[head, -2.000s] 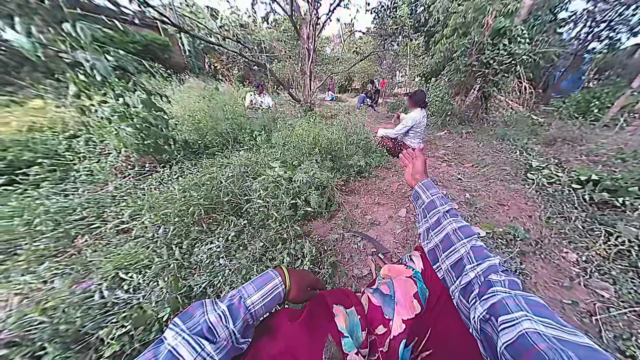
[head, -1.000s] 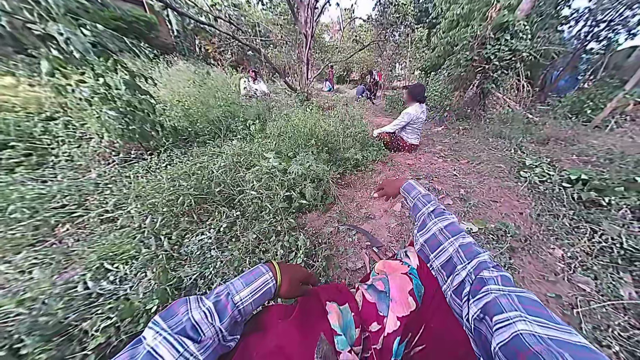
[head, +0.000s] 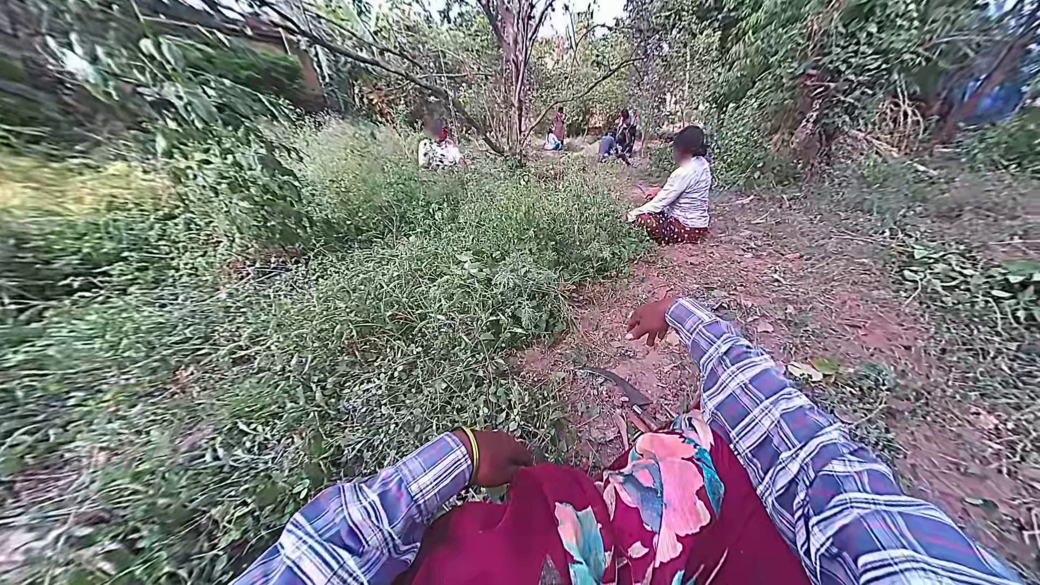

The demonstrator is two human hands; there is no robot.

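Note:
My right hand (head: 650, 321) hangs in the air above the bare reddish soil, its fingers pointing down and apart, with nothing seen in it. My left hand (head: 500, 457), a yellow bangle at its wrist, rests by the knee of the maroon floral cloth (head: 504, 536) over my lap; its fingers are mostly hidden. On the soil between the hands lies a dark curved blade (head: 621, 385), perhaps a sickle, its near end close to the cloth. Leafy green weeds (head: 455, 325) grow thickly to the left of both hands.
A person in a white top (head: 689, 191) sits on the ground ahead, beside the weeds. Another person (head: 439, 153) is behind the weeds, and several more are farther back. A tree trunk (head: 517, 81) stands ahead. Dry litter and low plants (head: 975, 276) lie to the right.
My right hand was raised with the palm up front two seconds ago; it has come down over the soil. My left hand has stayed by the cloth.

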